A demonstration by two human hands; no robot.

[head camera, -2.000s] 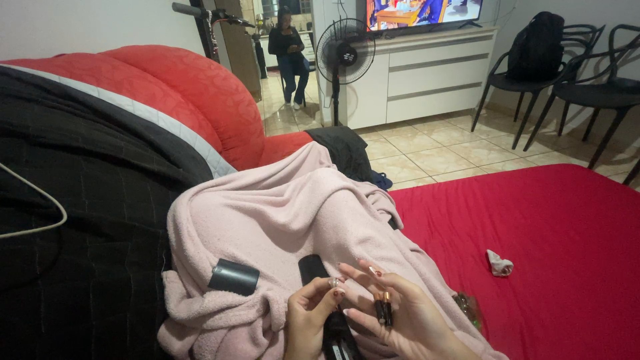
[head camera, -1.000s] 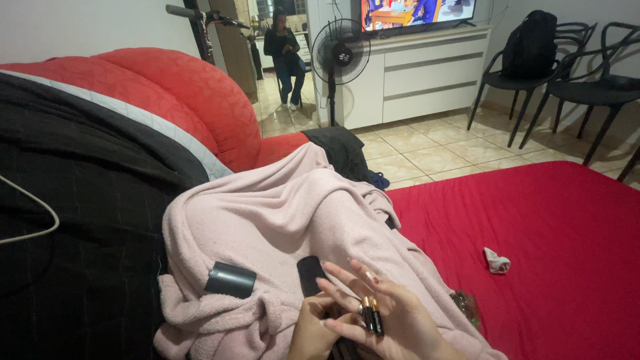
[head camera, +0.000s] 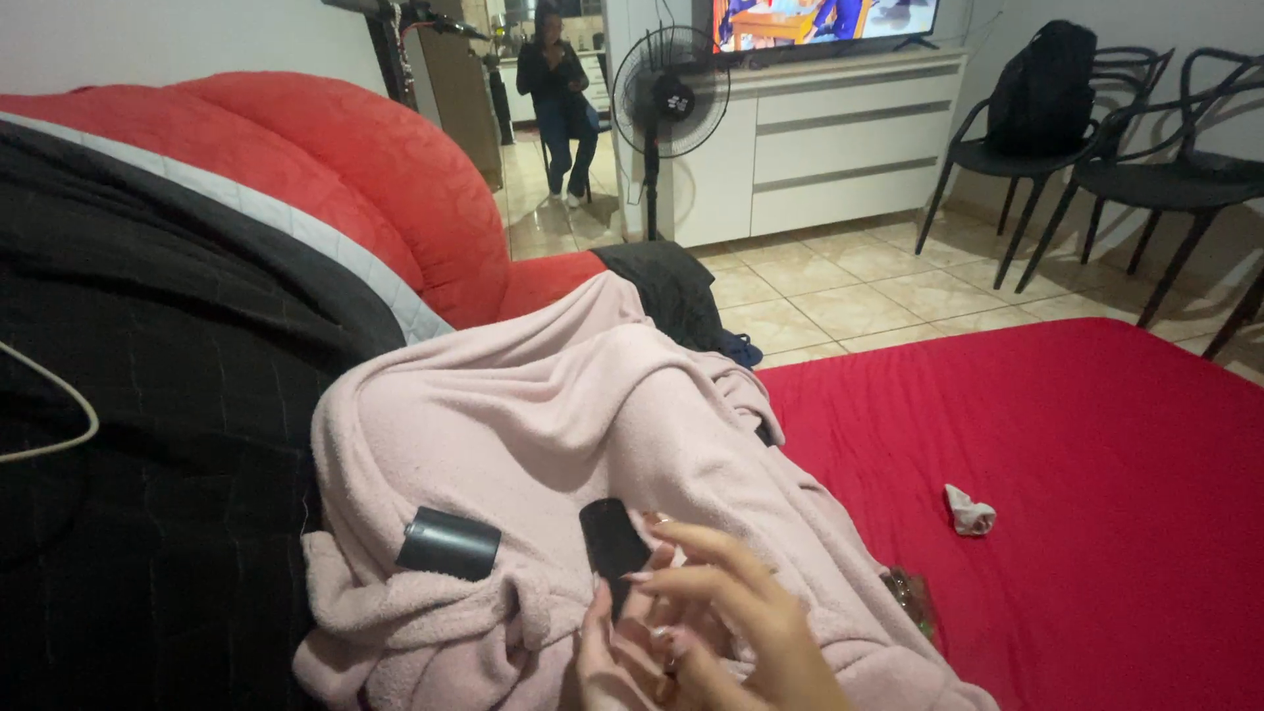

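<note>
A black handheld device (head camera: 610, 538), perhaps a remote control, lies on the pink blanket (head camera: 494, 415), its lower part hidden by my hands. My left hand (head camera: 617, 657) is at the bottom centre, its fingers close against the device's side; whether it grips the device is unclear. My right hand (head camera: 755, 622) is bent over the left, with fingertips near the device. The batteries seen earlier in the right hand are hidden by the fingers. To the left, a dark battery cover or case piece (head camera: 450, 543) rests on the blanket.
A crumpled whitish cloth (head camera: 970, 512) lies on the red sheet (head camera: 1086, 434). The red sofa (head camera: 395, 168) has a black cover (head camera: 148, 346) with a pale cable (head camera: 69, 425). Beyond are a standing fan (head camera: 671, 99), a white drawer cabinet (head camera: 849, 138), black chairs (head camera: 1027, 163) and a seated person (head camera: 563, 99).
My right hand has turned and closed in over the left hand; the two batteries held between its fingers earlier are now out of sight.
</note>
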